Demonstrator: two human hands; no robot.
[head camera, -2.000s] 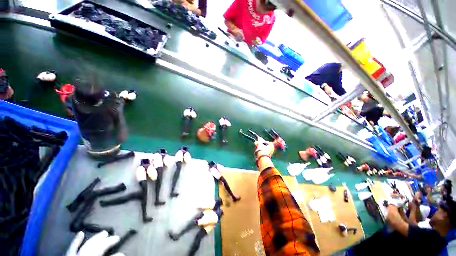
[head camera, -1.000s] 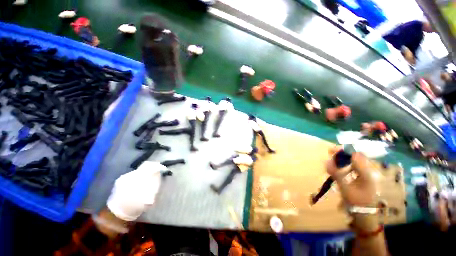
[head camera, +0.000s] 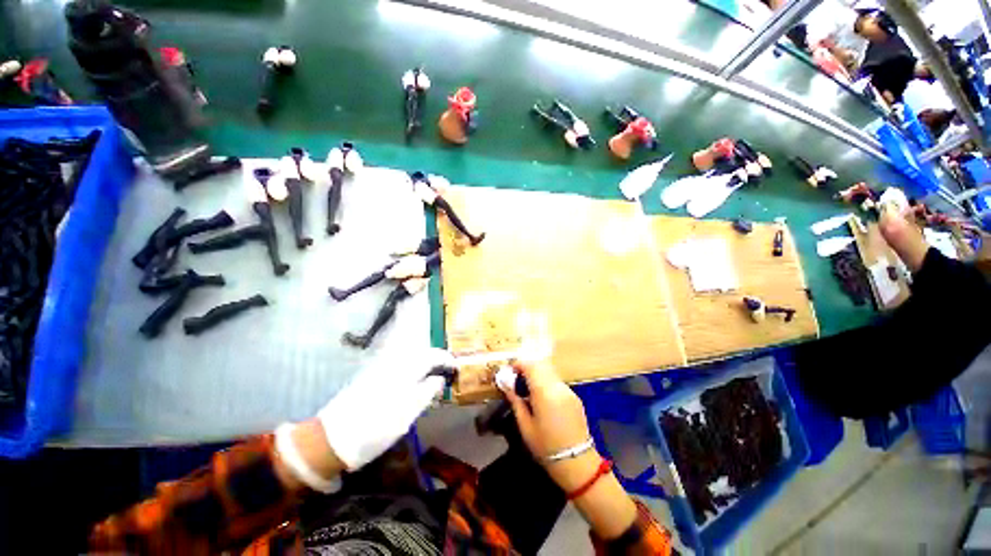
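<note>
My left hand (head camera: 383, 411), in a white glove, is at the near edge of the mat, with a small black piece, apparently a figure leg (head camera: 443, 373), at its fingertips. My right hand (head camera: 552, 418), bare with bracelets, grips a pale and black hip piece (head camera: 506, 378) at the board's near edge; a dark part hangs below it. The hands are close but apart. Loose black legs (head camera: 225, 315) and leg-and-hip subassemblies (head camera: 296, 193) lie on the pale foam mat (head camera: 272, 375). One subassembly (head camera: 446, 206) crosses onto the tan work board (head camera: 554, 272).
A blue parts bin (head camera: 82, 261) of black legs is at left. A dark bottle (head camera: 130, 76) stands behind the mat. The green conveyor belt (head camera: 359, 65) carries figure parts. White pointed pieces (head camera: 706, 193) lie beyond the board. A lower blue bin (head camera: 723, 445) is below right. Another person's dark sleeve (head camera: 902, 337) is at right.
My right hand has moved from over the board's right part to its near edge, bringing the held piece. My left hand has moved right from the loose legs towards it. The view has shifted.
</note>
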